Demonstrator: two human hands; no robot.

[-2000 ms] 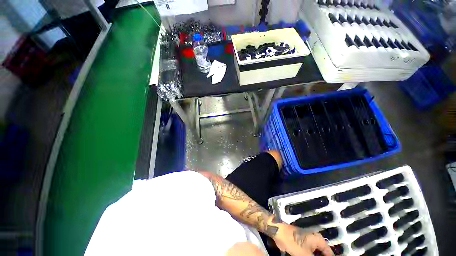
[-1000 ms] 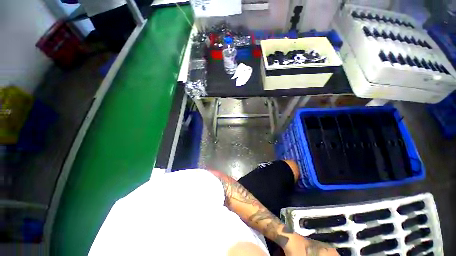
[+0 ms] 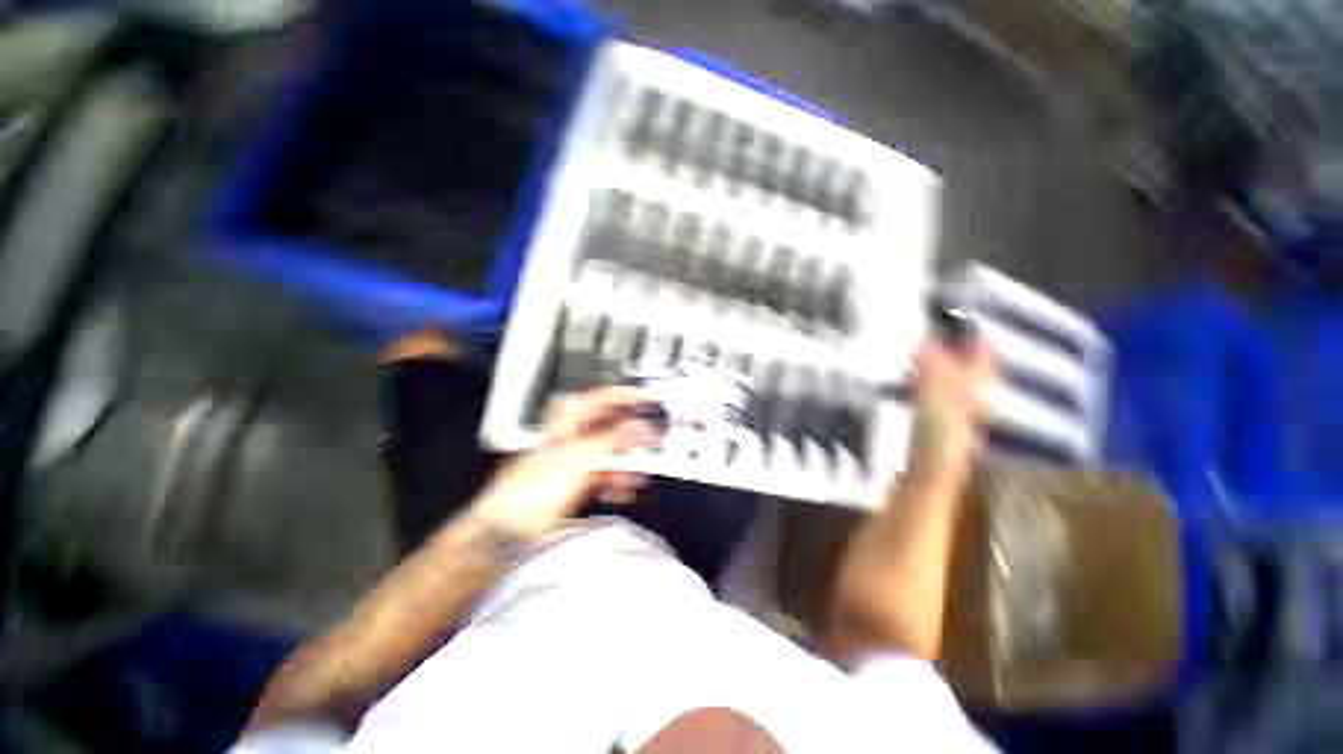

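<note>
The view is blurred. A white foam tray (image 3: 907,221) lies in front of me with three rows of slots filled with black units (image 3: 737,243). A cluster of small pale rings (image 3: 704,395) lies on its near row. My left hand (image 3: 597,442) is at the tray's near left part, fingers curled beside the rings; blur hides whether it holds anything. My right hand (image 3: 957,380) is at the tray's right edge, with something small and dark at its fingertips; I cannot tell whether it is gripped.
A blue crate (image 3: 361,295) with dark contents stands left of the tray. White foam trays with dark slots (image 3: 1093,354) are at the right. An open brown carton (image 3: 1156,589) with shiny clear plastic stands at lower right. Blue crates (image 3: 1289,398) are at the far right.
The view has swung right and down from the green bench, bringing the whole tray and carton into view. Both hands now show; before, only one arm reached to the tray.
</note>
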